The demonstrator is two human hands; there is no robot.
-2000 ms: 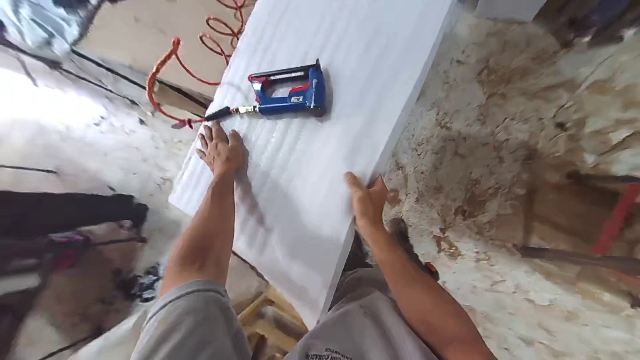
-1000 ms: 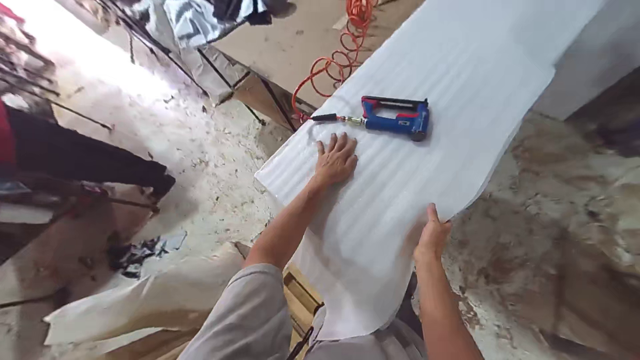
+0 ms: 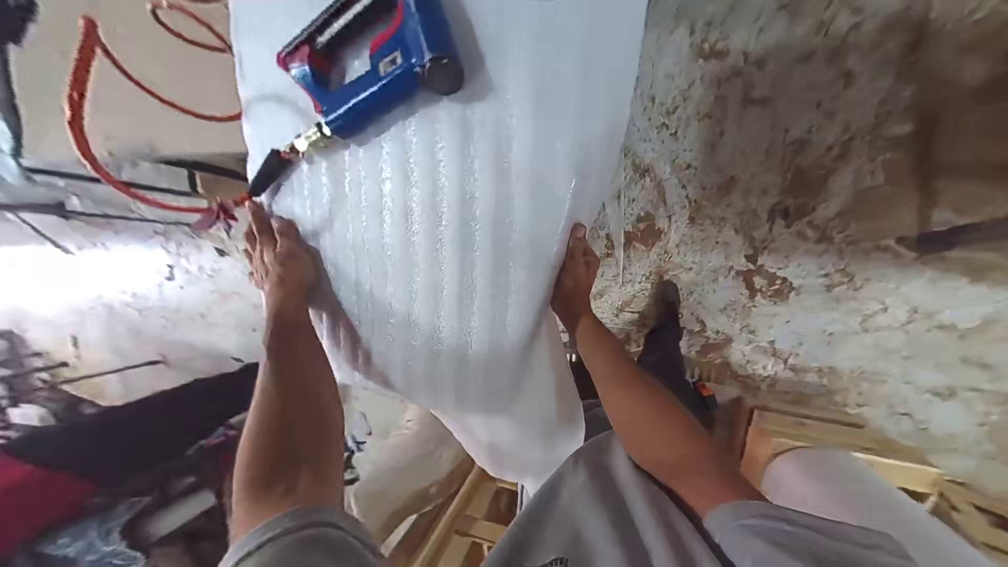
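A ribbed white foam sheet (image 3: 441,260) covers a long surface in front of me and hangs down toward my body. My left hand (image 3: 279,256) lies on its left edge, fingers pointing away from me, close to the hose end. At the right edge my right hand (image 3: 576,272) grips the sheet, thumb on top and the other fingers mostly hidden. Above both hands a blue pneumatic stapler (image 3: 378,94) rests on the foam. A brass fitting (image 3: 311,140) joins it to an orange coiled air hose (image 3: 87,118).
A brown board (image 3: 157,87) lies beyond the left edge under the hose. Wooden frames (image 3: 472,520) stand below me, with another timber frame (image 3: 827,433) at the lower right. Dark and red cloth (image 3: 118,441) shows at the lower left. The floor (image 3: 748,236) is stained and rough.
The view has shifted a lot and the stapler appears nearer. My left hand has gone from lying on top of the foam to its left edge. My right hand stays at the right edge.
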